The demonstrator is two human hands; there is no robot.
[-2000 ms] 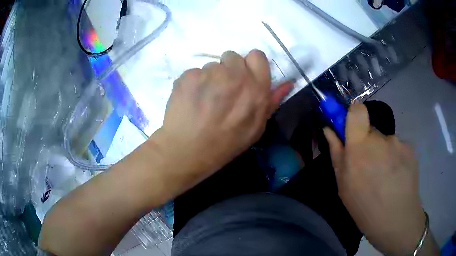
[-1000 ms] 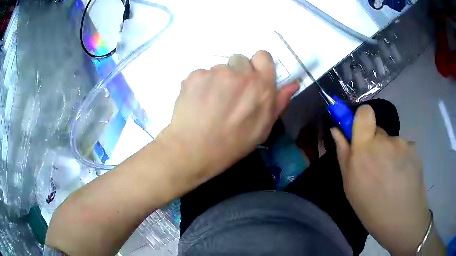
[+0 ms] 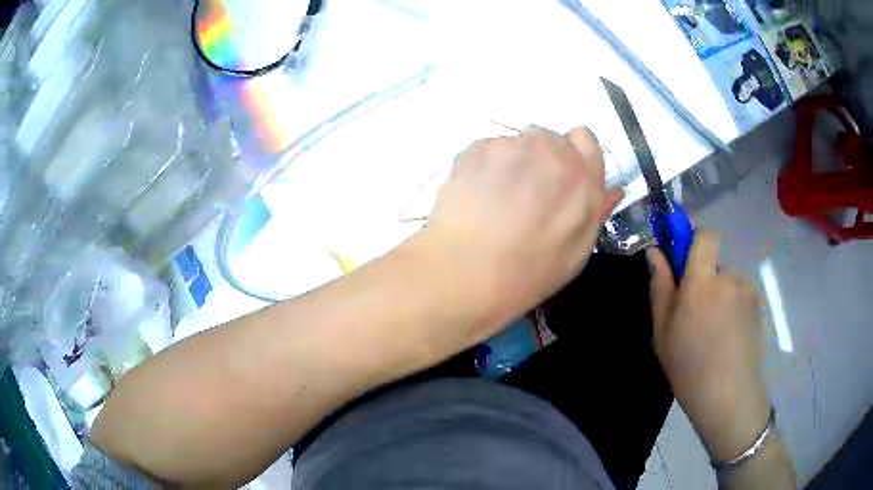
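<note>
My right hand (image 3: 713, 335) is closed around the blue handle of a long-bladed knife (image 3: 636, 136). Its dark-grey blade points up and away, broad side showing, over the bench edge and white sheet, apart from my left hand. My left hand (image 3: 522, 215) is a closed fist with its back to the camera, above the front edge of the white sheet (image 3: 479, 57). A pale barrel-like shape with faint label lines shows weakly beside its fingers against the glare. What the fingers hold is hidden by the hand and too bright to tell.
A clear hose (image 3: 228, 251) loops on the left of the bench, with another hose (image 3: 660, 88) at upper right. A black cable (image 3: 251, 73) lies at top left. Clear plastic trays (image 3: 115, 124) crowd the left side. Photo pictures (image 3: 756, 81) and a red stool (image 3: 825, 177) are at right.
The view has shifted, showing more of the pictures and stool. The knife has turned from thin edge-on to broad side-on and points more upright. Both hands keep their closed shape.
</note>
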